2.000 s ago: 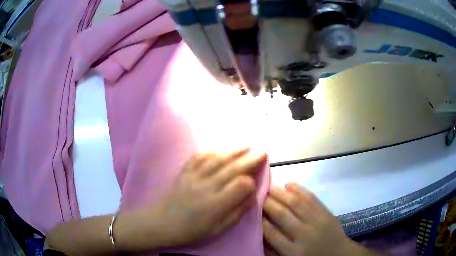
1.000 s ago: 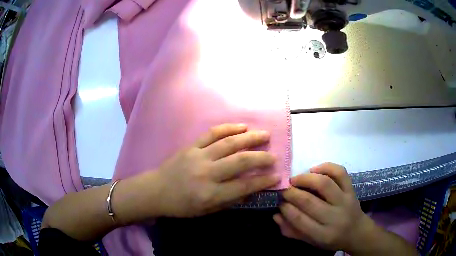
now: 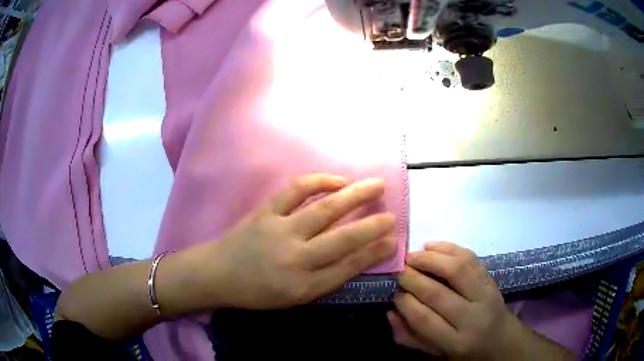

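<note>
A pink garment panel (image 3: 233, 148) lies on the table, its overlocked right edge running up into the bright lamp glare below the sewing machine head (image 3: 399, 25). My left hand (image 3: 303, 240) lies flat on the panel near its front right corner, fingers slightly apart. My right hand (image 3: 452, 300) pinches the panel's corner at the table's front edge between thumb and fingers. The needle area is partly lost in the glare.
Stacked pink panels (image 3: 46, 155) with dark stitched edges lie at the left. A grey measuring tape (image 3: 522, 271) runs along the front edge. Blue crates (image 3: 613, 303) stand below both sides, with pink cloth beside the right one. The machine bed (image 3: 558, 106) is at the right.
Since two seconds ago, the view has tipped down and both hands have come to the panel's front corner. My left hand has flattened on the cloth. In the last second little has changed.
</note>
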